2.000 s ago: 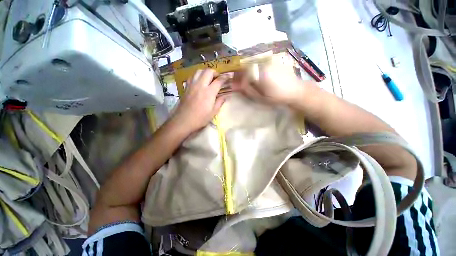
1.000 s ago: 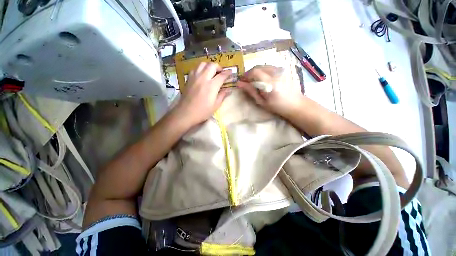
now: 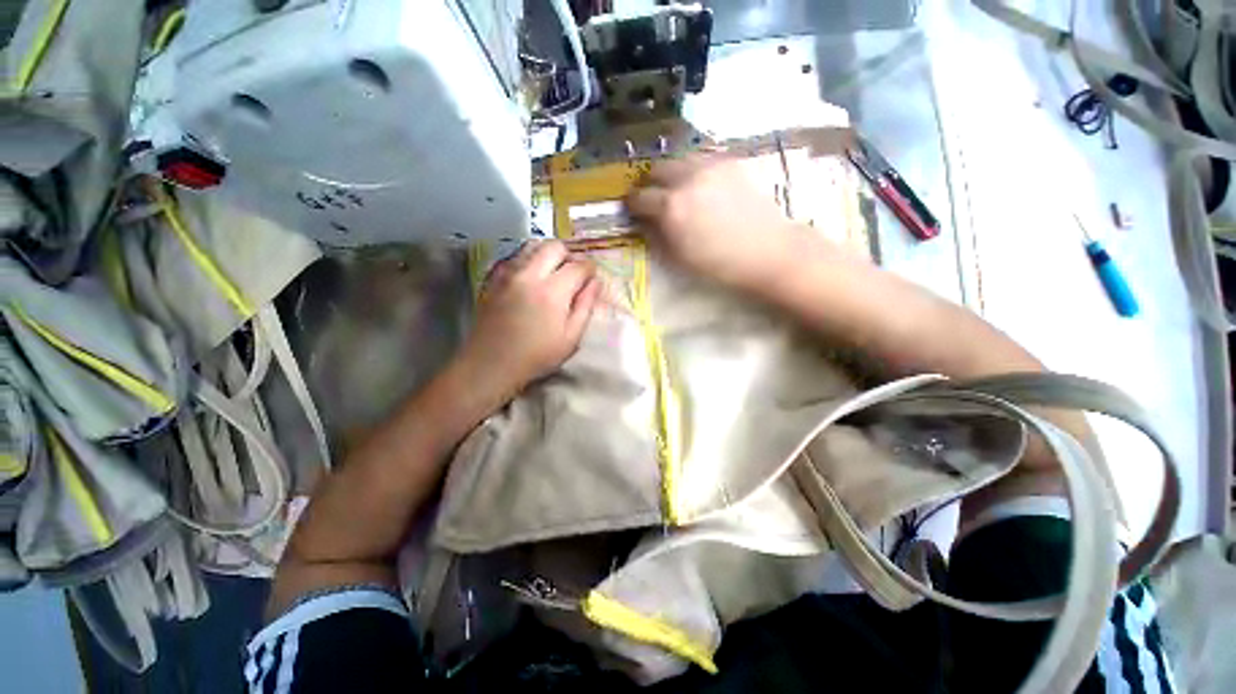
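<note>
A beige bag body [image 3: 569, 454] lies in front of me, with a yellow binding tape [image 3: 660, 393] down its middle seam. Its top end lies at a yellow pattern clamp [image 3: 583, 179] with a small open window. My left hand [image 3: 538, 305] rests on the bag's top left edge, just below the clamp, fingers curled; whether it pinches the fabric is not clear. My right hand [image 3: 705, 224] is at the right side of the clamp window, a little blurred, with its fingertips bent; what is between them is hidden. Bag straps [image 3: 1071, 468] loop over my right forearm.
The white sewing machine head [image 3: 359, 122] stands at upper left. Beige bags with yellow seams [image 3: 95, 366] hang at far left. Red-and-black snips [image 3: 897, 197] and a blue-handled screwdriver [image 3: 1111, 278] lie on the table at right. More straps lie at far right.
The view has shifted, so the scene sits further right. My left hand has moved down off the clamp window onto the bag's edge. The hands are further apart, and the window shows more.
</note>
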